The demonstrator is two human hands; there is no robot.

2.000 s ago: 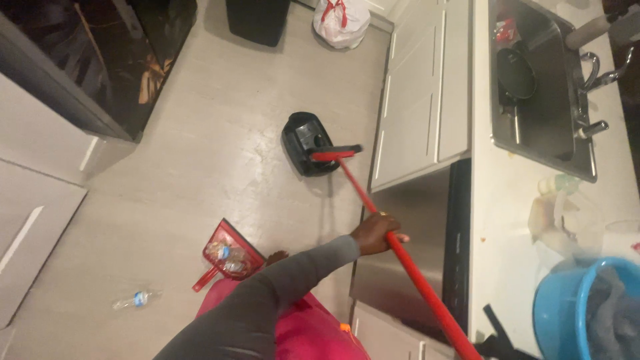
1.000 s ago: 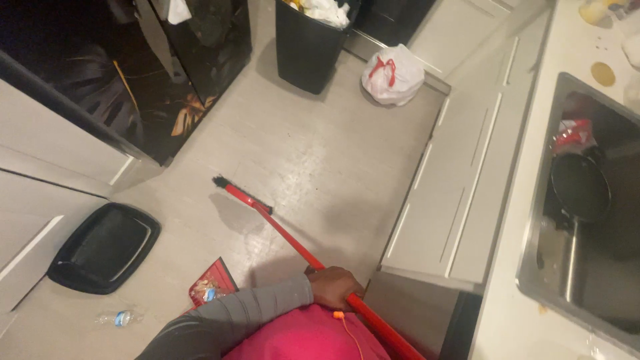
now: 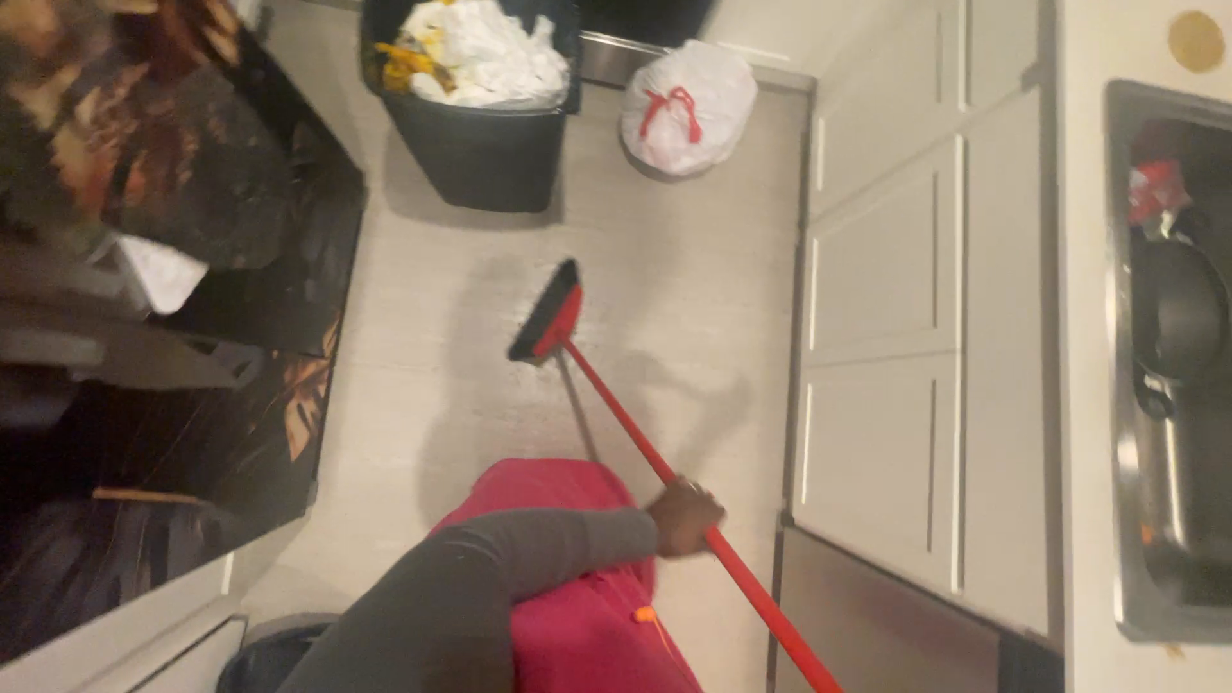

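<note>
My left hand [image 3: 687, 518], at the end of a grey sleeve reaching in from the lower left, is closed around the red handle of a broom [image 3: 626, 422]. The handle runs on out of view at the bottom right. On the floor in front of me rests the red broom head with black bristles [image 3: 551, 313], tilted to one side, below the black trash bin [image 3: 486, 154]. My right hand is out of view. Pink clothing [image 3: 577, 597] on my body shows beneath the left arm.
White bagged trash fills the bin. A tied white trash bag [image 3: 685, 115] sits beside it. White cabinets [image 3: 876, 260] and a counter sink [image 3: 1121, 385] line the right; a glossy dark surface [image 3: 279, 318] stands left. A black plastic object [image 3: 279, 654] shows at bottom left.
The broom head was over the black plastic tray or lid two seconds ago; it now rests on bare floor. The tray went to the left. The view has shifted, and the red dustpan has left it.
</note>
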